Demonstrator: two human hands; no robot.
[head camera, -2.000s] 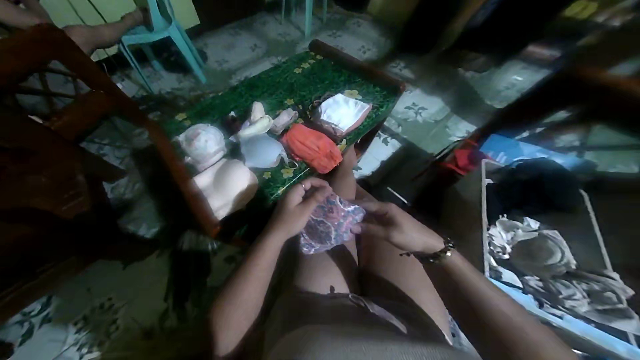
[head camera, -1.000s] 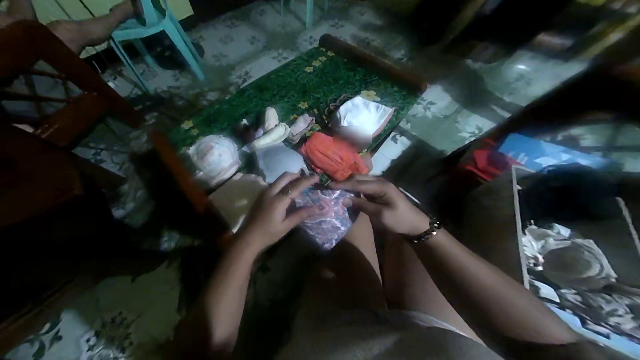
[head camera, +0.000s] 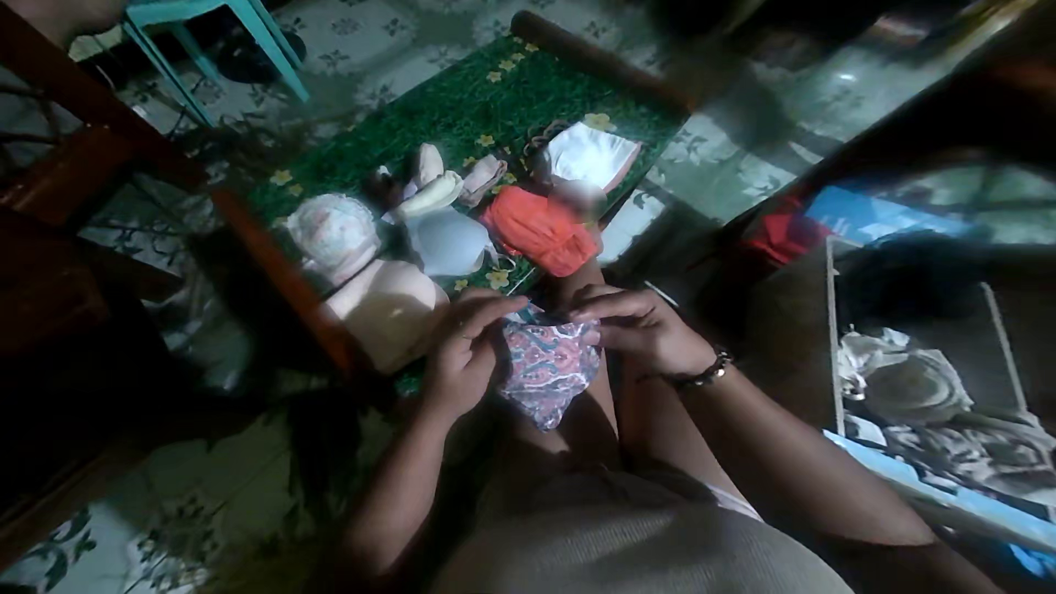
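Note:
A paisley-patterned cloth garment (head camera: 551, 367) hangs above my thighs, pinched along its top edge by both hands. My left hand (head camera: 474, 346) grips its left corner, and my right hand (head camera: 648, 330) grips the right one. Beyond it, on a low table with a green floral cover (head camera: 429, 107), lie a bra with a floral print (head camera: 334, 235), a beige bra cup (head camera: 388, 309), a pale grey-blue bra (head camera: 450, 241), an orange-red folded garment (head camera: 540, 229) and a white cloth piece (head camera: 590, 157). Small rolled light garments (head camera: 433, 194) sit among them.
An open drawer or box (head camera: 833, 330) at the right holds crumpled bras and dark cloth. Behind it lie a blue item (head camera: 874, 216) and a red one (head camera: 780, 235). Wooden furniture (head camera: 280, 280) edges the table's left side. A turquoise plastic chair (head camera: 198, 16) stands at the upper left.
Both hands keep hold of the patterned garment. It was bunched between them two seconds ago and now hangs flatter, its point downward.

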